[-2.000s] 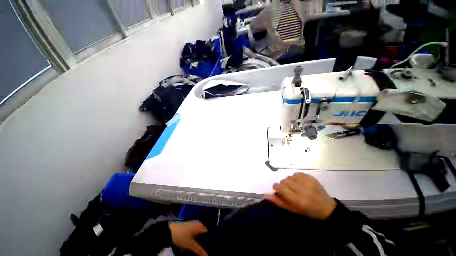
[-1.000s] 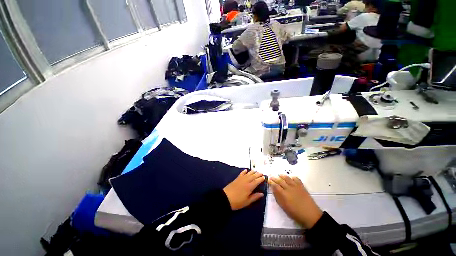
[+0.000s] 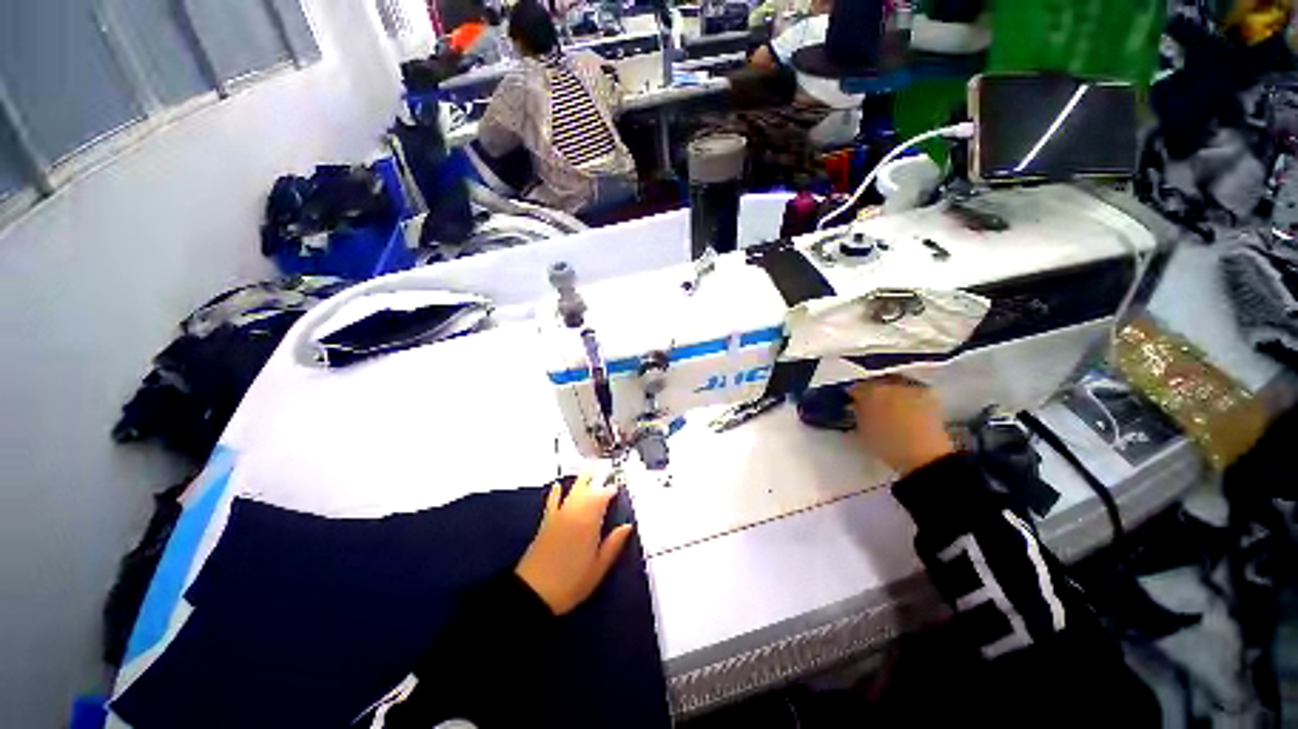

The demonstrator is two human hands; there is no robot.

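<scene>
A large dark navy garment panel (image 3: 328, 584) lies flat on the table left of and in front of the needle, its right corner near the presser foot (image 3: 615, 459). My left hand (image 3: 577, 544) rests on the panel near that corner, palm down, fingertips just before the foot. My right hand (image 3: 900, 425) is under the arm of the white sewing machine (image 3: 712, 349), at a small dark bundle (image 3: 829, 406). Its fingertips are partly hidden and I cannot tell if they hold a piece. Dark thread snips (image 3: 747, 413) lie on the bed left of the bundle.
A dark pouch-like item (image 3: 399, 328) lies at the table's back left. A phone-like screen (image 3: 1053, 128) stands behind the machine. Dark cloth heaps (image 3: 228, 356) lie left of the table. A person in a striped top (image 3: 570, 121) sits behind. A measuring strip (image 3: 783, 662) runs along the front edge.
The panel came up onto the table between the two earlier frames. Since then my right hand has moved from the panel's edge right to the dark bundle; my left hand stays on the panel. The view has swung right.
</scene>
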